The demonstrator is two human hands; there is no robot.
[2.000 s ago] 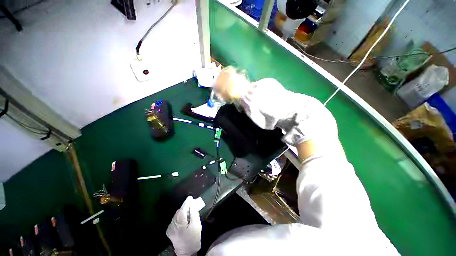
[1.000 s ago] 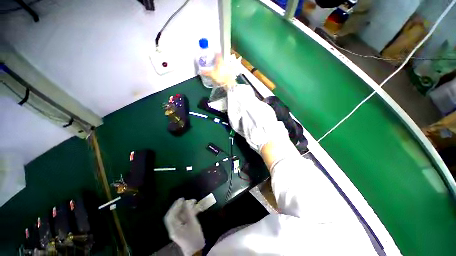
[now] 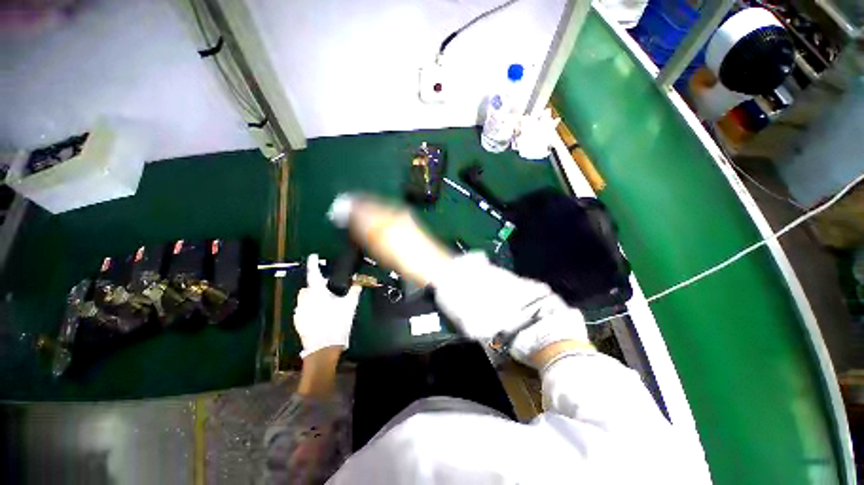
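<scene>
My left hand [image 3: 327,317], in a white glove, holds a black smart lock [image 3: 345,269] low over the mat, with its brass hardware [image 3: 366,281] towards the right. My right hand [image 3: 393,232], bare-fingered beyond a white glove or sleeve, reaches across above the lock. It is motion-blurred, with a pale blurred patch at the fingertips; I cannot tell if it holds anything. A white card [image 3: 425,324] lies right of my left hand, near the bench edge.
Waiting locks [image 3: 180,279] stand in a row at left. Another lock [image 3: 426,172] lies at the back. A black bag [image 3: 568,246] sits at right, near a bottle [image 3: 495,123] and tissue [image 3: 537,134]. A white box [image 3: 81,175] is far left. The green conveyor [image 3: 706,237] runs along the right.
The view has swung left. My left hand has left the white card and now holds a lock. My right hand has moved from the bottle and tissue to above that lock.
</scene>
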